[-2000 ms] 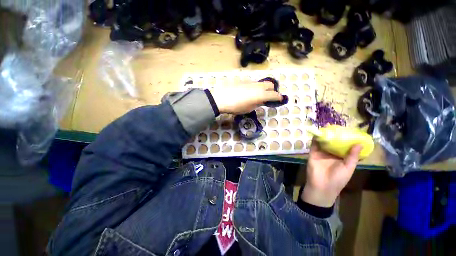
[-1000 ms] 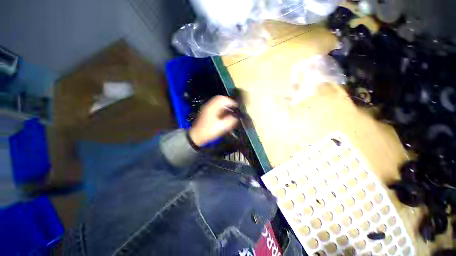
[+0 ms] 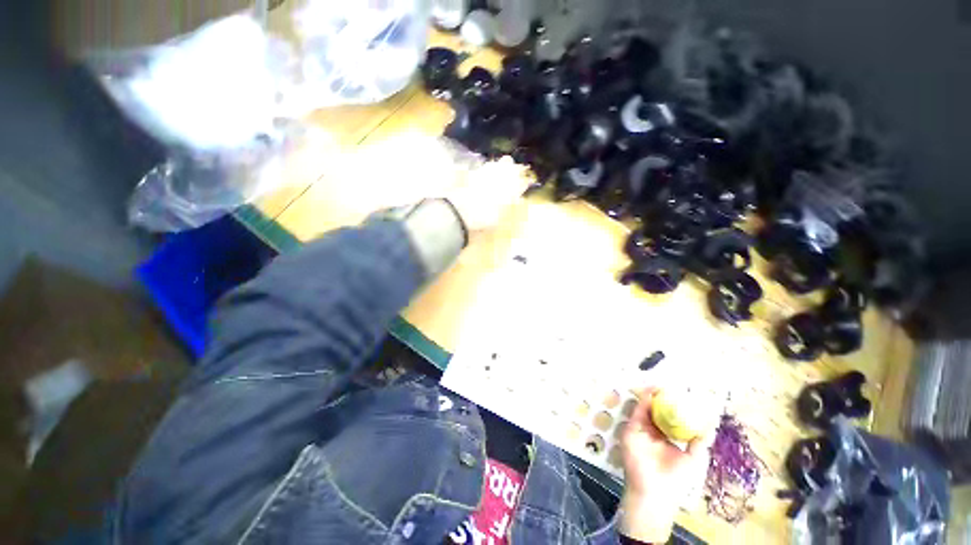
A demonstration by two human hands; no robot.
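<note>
My left hand (image 3: 498, 194) reaches over the bench to the near edge of the black housing pile (image 3: 639, 138). It is washed out by glare, so its fingers and anything in them cannot be made out. My right hand (image 3: 652, 468) is shut on the yellow squeeze bottle (image 3: 673, 417) over the right part of the white perforated tray (image 3: 532, 351). A small black piece (image 3: 652, 361) lies on the tray near the bottle.
A purple tangle (image 3: 733, 468) lies right of my right hand. Clear plastic bags (image 3: 202, 91) lie at the upper left, and a bag with black parts (image 3: 873, 490) at the lower right. A blue bin (image 3: 181, 282) is below the bench's green edge.
My left hand has moved from beside the blue bin to the housing pile. The view has swung right, bringing my right hand and the yellow bottle back into the picture.
</note>
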